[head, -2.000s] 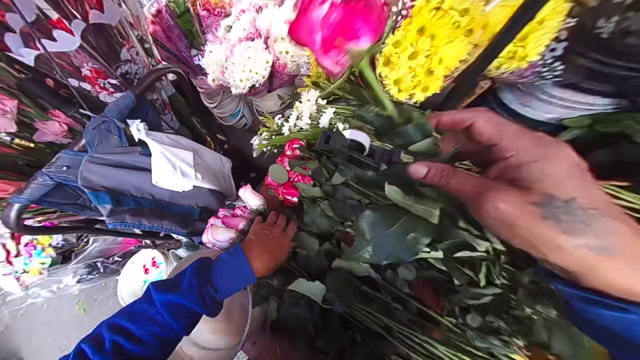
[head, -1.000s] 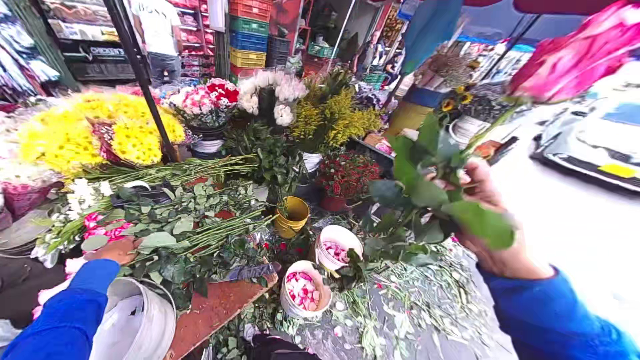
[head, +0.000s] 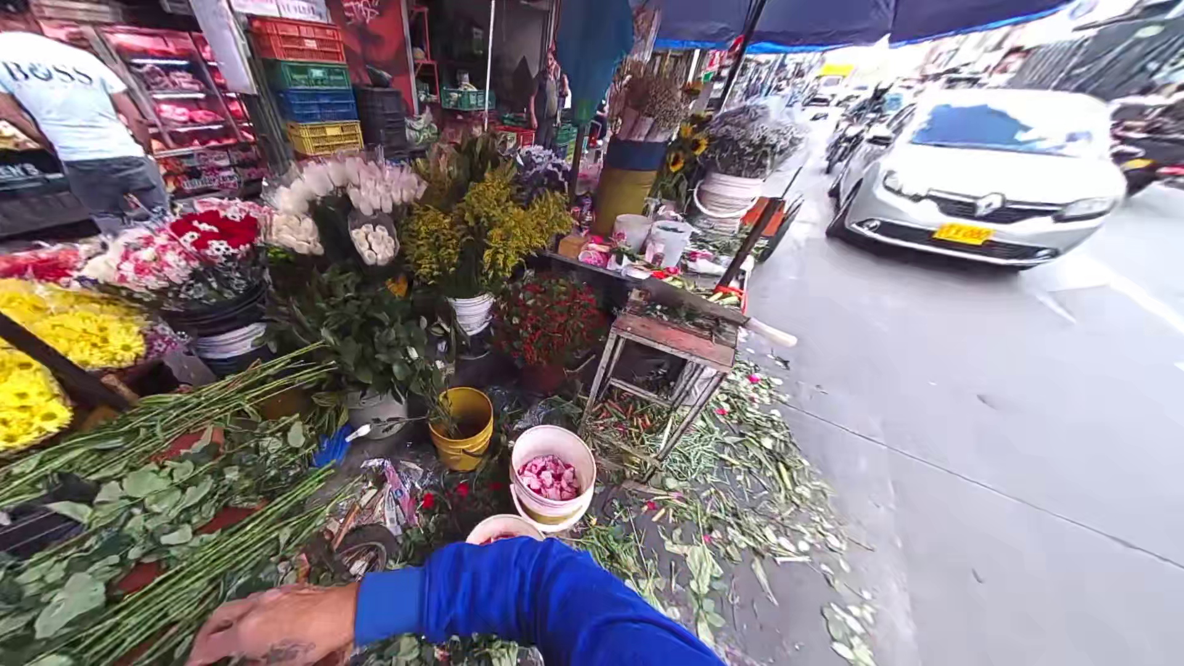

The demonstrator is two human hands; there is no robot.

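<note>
My right hand [head: 273,627], in a blue sleeve, reaches across to the lower left over cut green flower stems [head: 231,546]. Its fingertips run toward the bottom edge, and whether they grip anything is hidden. Leafy greenery [head: 79,592] lies left of the hand on a reddish-brown surface. My left hand is out of view. No rose bloom shows in or beside my right hand.
A white bucket of pink petals [head: 553,476] and a yellow bucket [head: 462,427] stand ahead. Beyond them are a worn wooden stool [head: 675,340] and bucketed flowers. Leaf litter [head: 731,462] covers the pavement; a white car [head: 980,180] is at right.
My right hand, which held up a pink rose at the right, has come down to the stems at lower left. My left hand has left the view. The view has swung right toward the street.
</note>
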